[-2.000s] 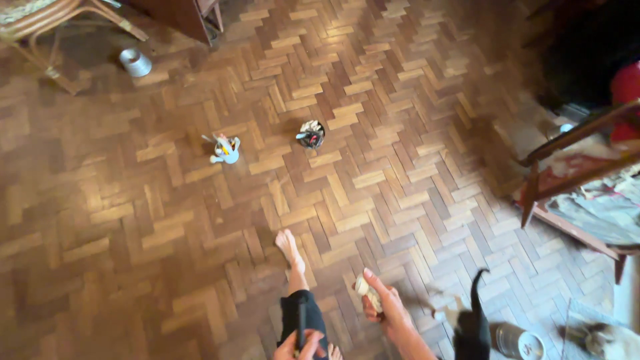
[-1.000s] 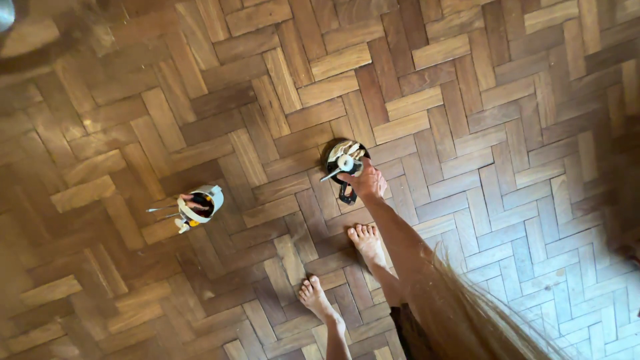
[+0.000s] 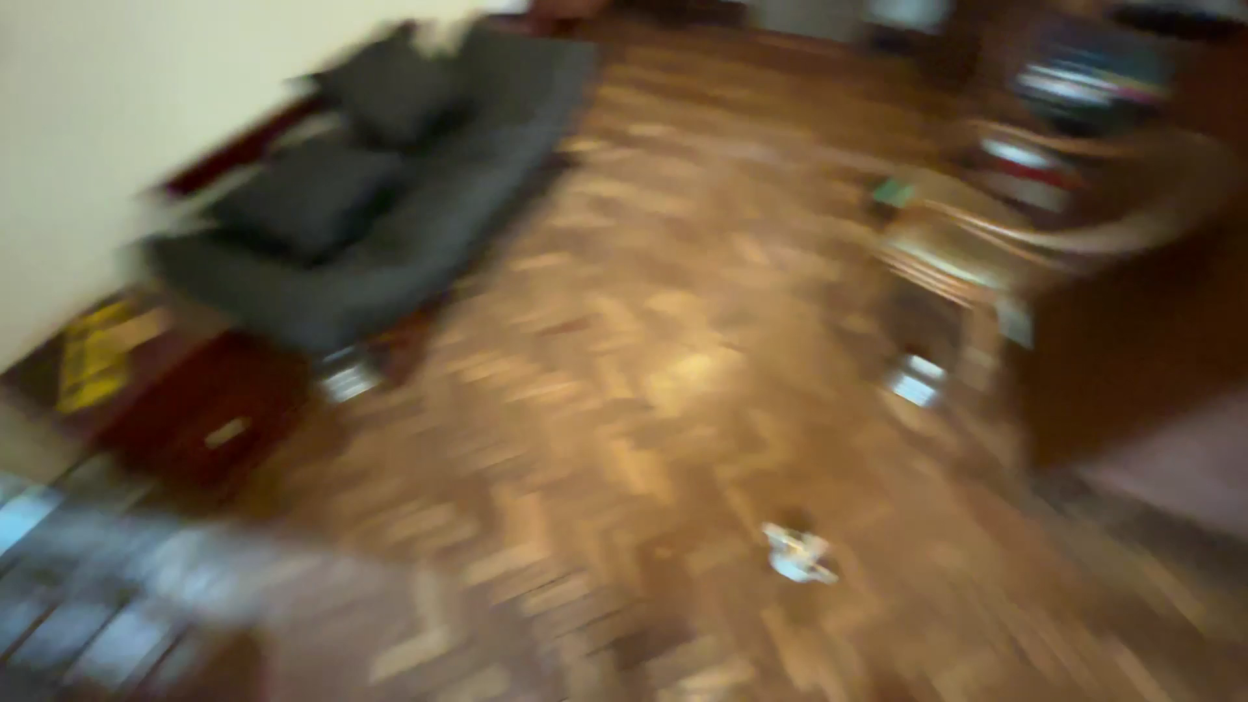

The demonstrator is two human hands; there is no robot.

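Neither my left hand nor my right hand shows in the head view, which is badly blurred. A small white container (image 3: pixel 799 554) with items sticking out of its top stands on the herringbone parquet floor (image 3: pixel 604 468), right of centre and low in the view. What the items are cannot be made out. The dark round container seen earlier is out of view.
A dark grey sofa (image 3: pixel 439 195) with cushions runs along the pale wall at upper left. Beside it are a reddish wooden cabinet (image 3: pixel 205 409) and a shiny can-like object (image 3: pixel 348 374). At right stand a curved-frame chair (image 3: pixel 955 253) and another shiny can-like object (image 3: pixel 916 380).
The view has swung far across the room. One second ago a hand was at the dark round container on the floor; now hands, feet and that container are out of view.
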